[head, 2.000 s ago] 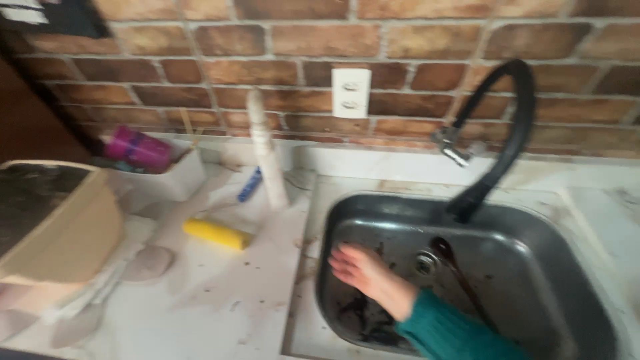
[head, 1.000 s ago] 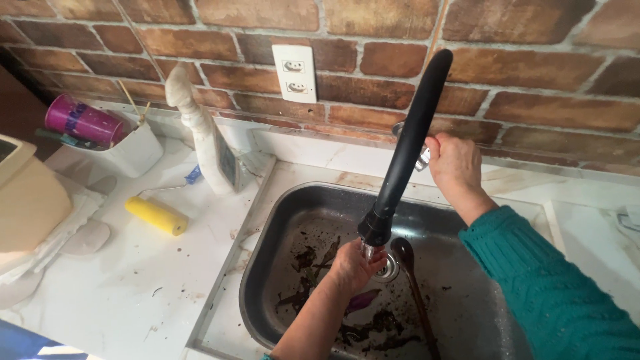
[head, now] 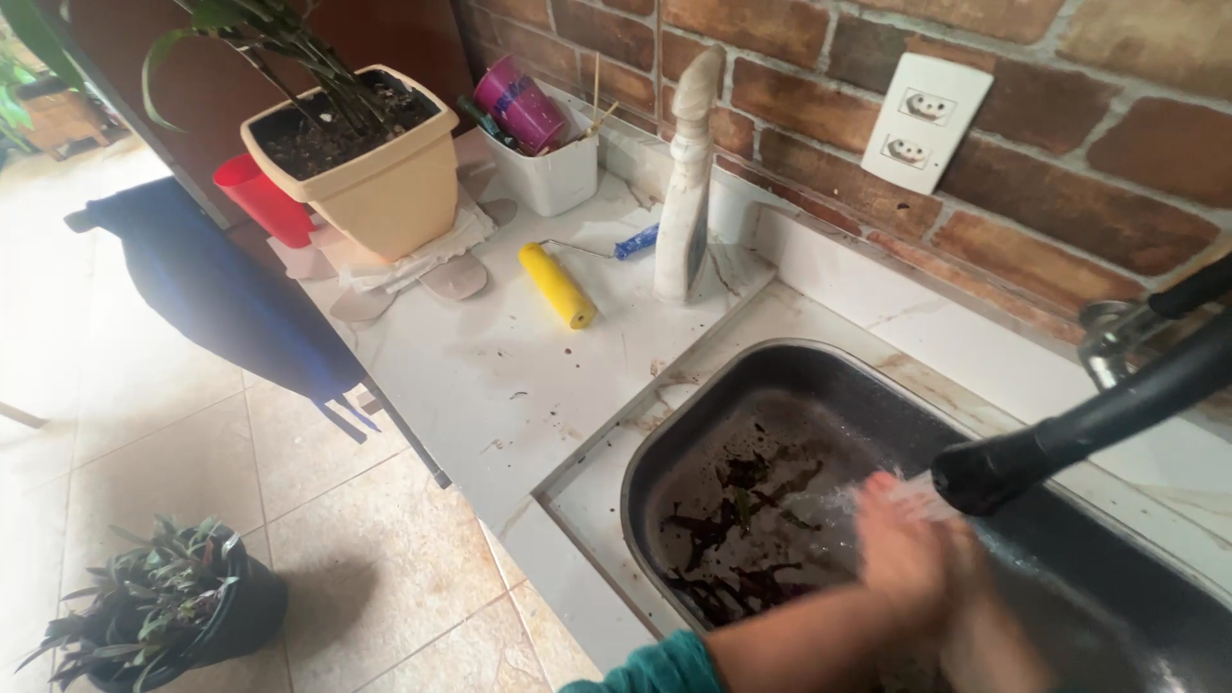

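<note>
Water runs from the black faucet spout (head: 982,476) onto my two hands, which are pressed together and blurred. My left hand (head: 900,544), its arm in a pushed-up teal sleeve, is over the dark sink basin (head: 828,371). Against it, on the right side, is my right hand (head: 972,602), partly hidden. Nothing is seen held in either hand, and the finger positions are unclear. Dark wet leaf scraps (head: 736,520) and dirt lie on the basin's floor, left of the hands.
On the counter stand a white spray bottle (head: 685,192), a yellow paint roller (head: 558,286), a white tub (head: 553,173) holding a purple cup (head: 520,104), and a beige planter (head: 385,188). A red cup (head: 265,200) is beside it. Another potted plant (head: 173,606) sits on the tiled floor.
My right hand has left the faucet's metal handle and joined my left under the spout. Water now visibly flows. The view has swung left.
</note>
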